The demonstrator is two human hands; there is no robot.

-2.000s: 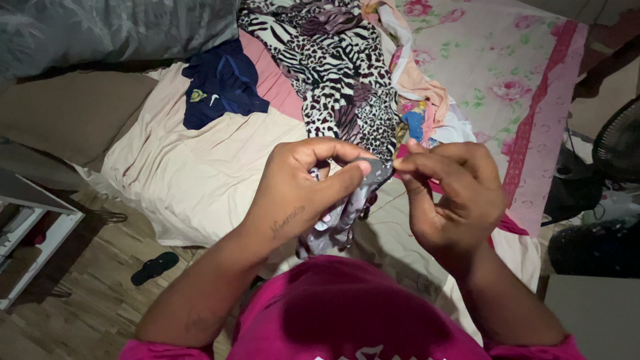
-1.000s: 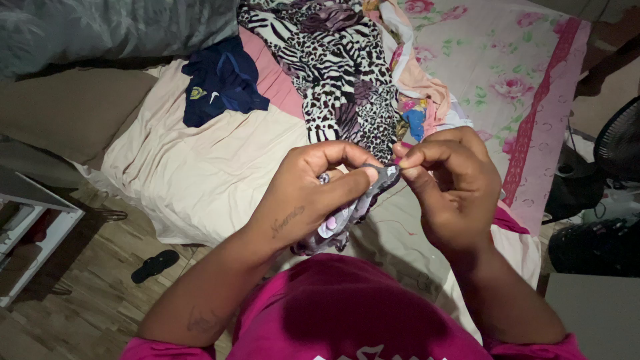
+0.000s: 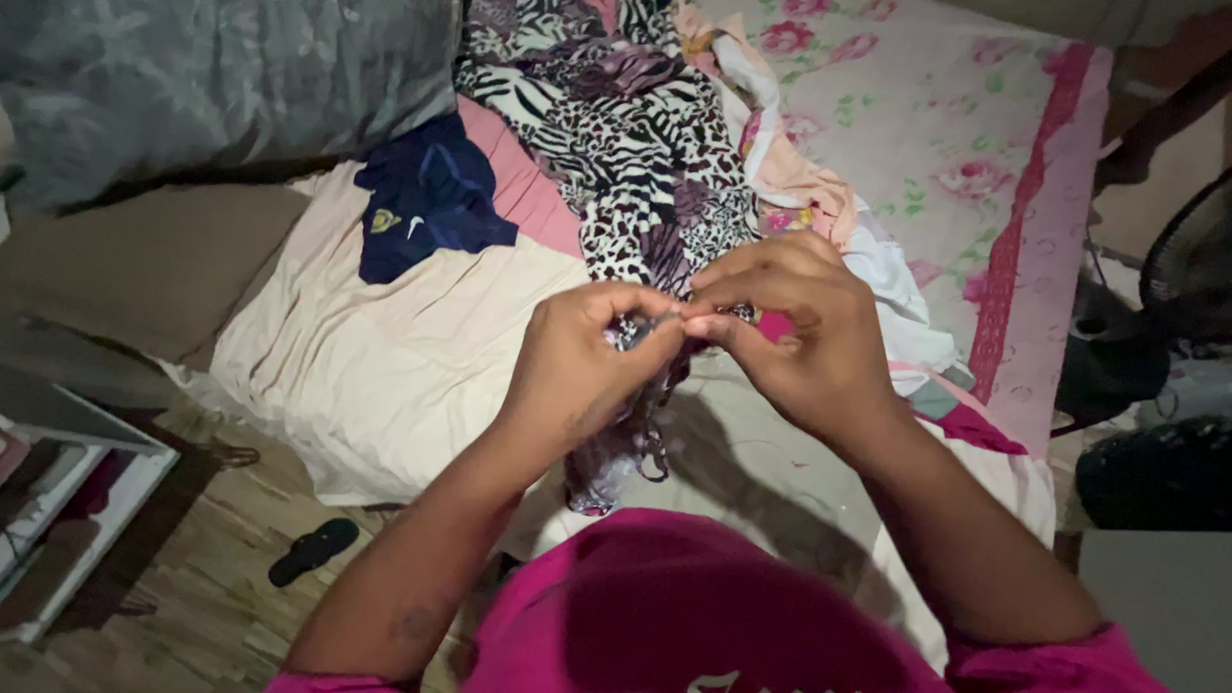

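My left hand (image 3: 587,361) pinches the edge of a grey and purple patterned cloth (image 3: 616,448) between thumb and forefinger, and the cloth hangs below it. My right hand (image 3: 804,332) meets it fingertip to fingertip, thumb and forefinger pinched at the same edge; what lies between those tips is too small to make out. Behind both hands, a black-and-white animal-print garment (image 3: 626,144) lies across the bed. A navy blue garment (image 3: 428,202) with a small crest is to its left, on cream fabric (image 3: 385,337).
A floral sheet (image 3: 866,106) covers the bed's right side, with white and peach cloths (image 3: 881,279) along it. Grey and brown pillows (image 3: 144,260) lie at left. A white shelf (image 3: 106,539) and a black flip-flop (image 3: 314,551) are at lower left, a fan (image 3: 1193,260) at right.
Both hands have stayed close together at the cloth's edge. The grey strip that showed between the fingertips is now mostly covered by them, and the cloth hangs lower below my left hand.
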